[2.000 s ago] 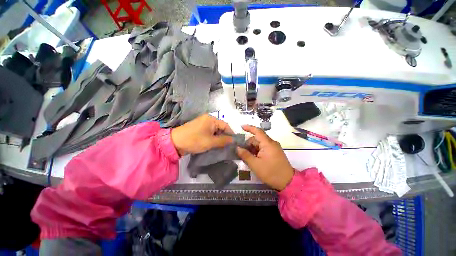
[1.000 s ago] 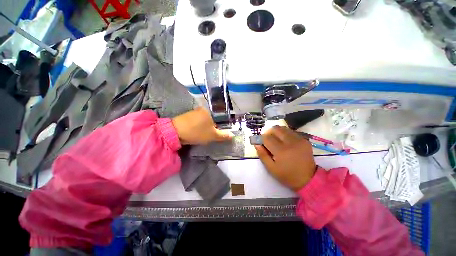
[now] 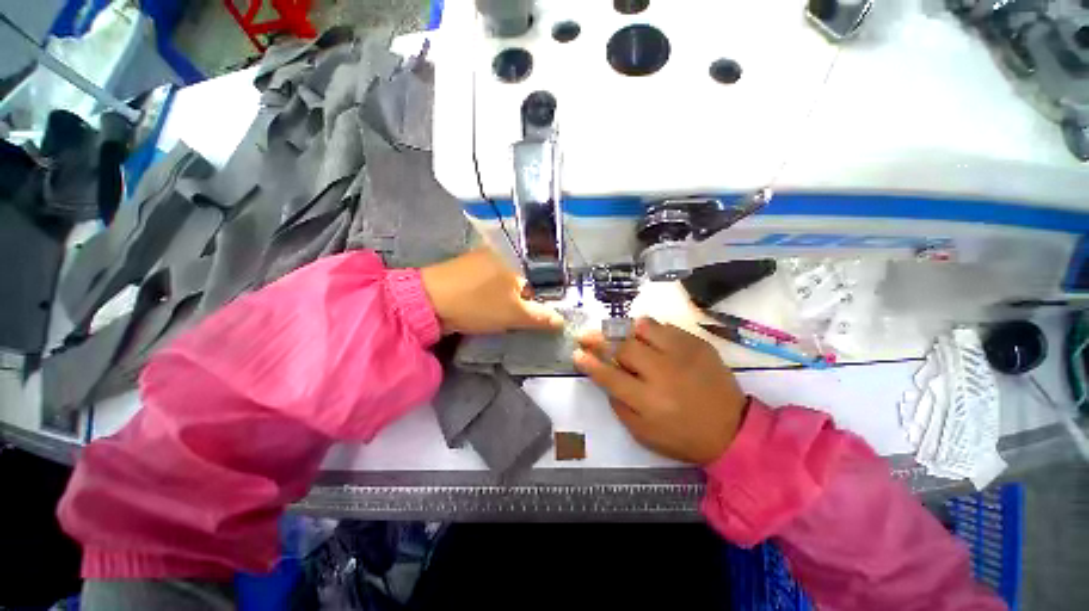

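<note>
A grey cut piece (image 3: 516, 349) lies flat on the table at the presser foot (image 3: 576, 320) of the white sewing machine (image 3: 764, 131). A folded grey part (image 3: 499, 418) hangs toward the front edge. My left hand (image 3: 484, 295) rests on the piece, left of the foot, fingertips close to it. My right hand (image 3: 671, 388) is in front and right of the foot, fingertips at the piece's right end. The fingers cover part of the piece, so I cannot tell whether they pinch it.
A heap of grey cut pieces (image 3: 287, 191) lies left of the machine. A black object (image 3: 728, 281), pens (image 3: 770, 339) and a white ribbed bundle (image 3: 959, 406) lie on the right. A small brown square (image 3: 571, 445) is near the measuring tape strip (image 3: 525, 498).
The piece, held up between both hands two seconds earlier, now lies at the presser foot. Since one second ago, my left fingertips moved slightly right and my right fingertips moved left and nearer the front.
</note>
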